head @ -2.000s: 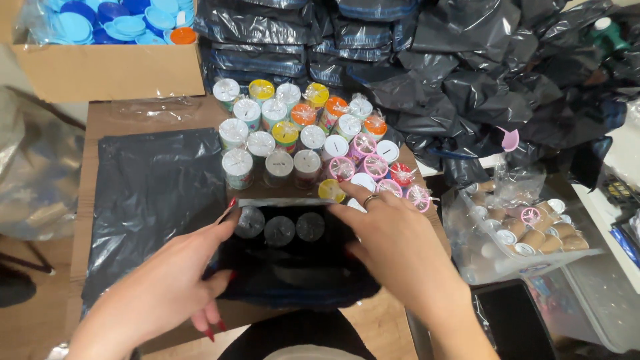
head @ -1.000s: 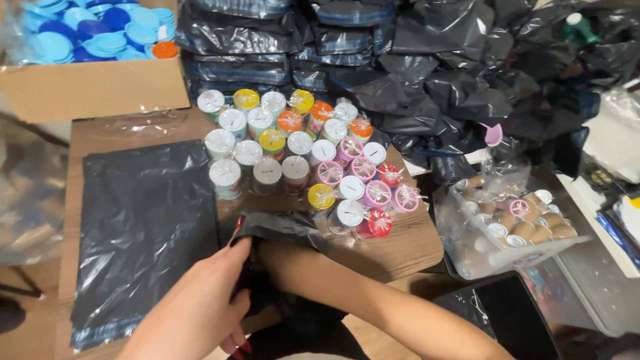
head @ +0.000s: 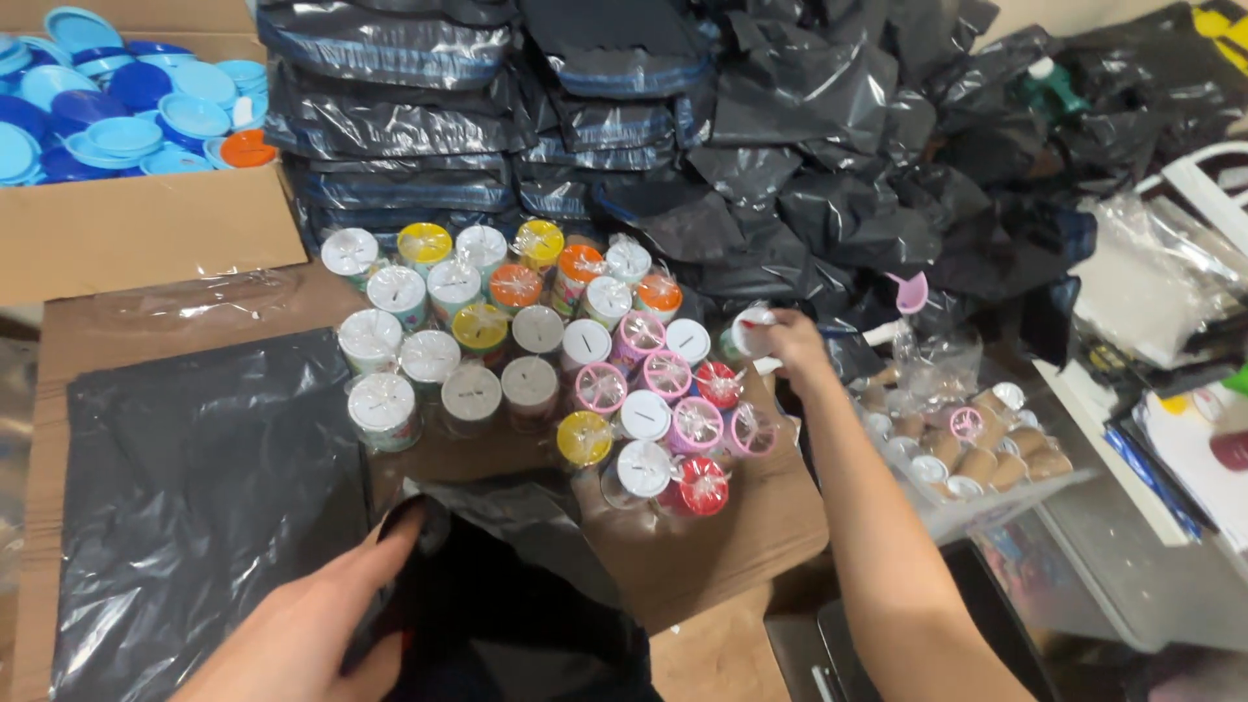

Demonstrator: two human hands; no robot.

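My left hand (head: 331,604) grips the rim of a black plastic bag (head: 517,585) at the near edge of the wooden table; the bag's mouth gapes and its inside is too dark to make out. My right hand (head: 795,346) reaches far to the right and has its fingers on a white-lidded can (head: 752,331) beside the black bags. Between the hands stands a group of cellophane-wrapped cans with slotted white lids (head: 381,402), yellow lids (head: 584,439), orange lids (head: 515,285), red lids (head: 703,486) and pink spoked lids (head: 697,422).
Flat black bags (head: 205,487) lie stacked on the table (head: 721,546) at left. A cardboard box (head: 146,234) holds blue lids. Packed black bags (head: 390,107) are piled behind the cans. A clear plastic bin (head: 1014,502) with cardboard tubes and a pink scoop (head: 911,292) are at right.
My right hand was at the bag's mouth and has moved right and away to a white-lidded can. My left hand still holds the bag.
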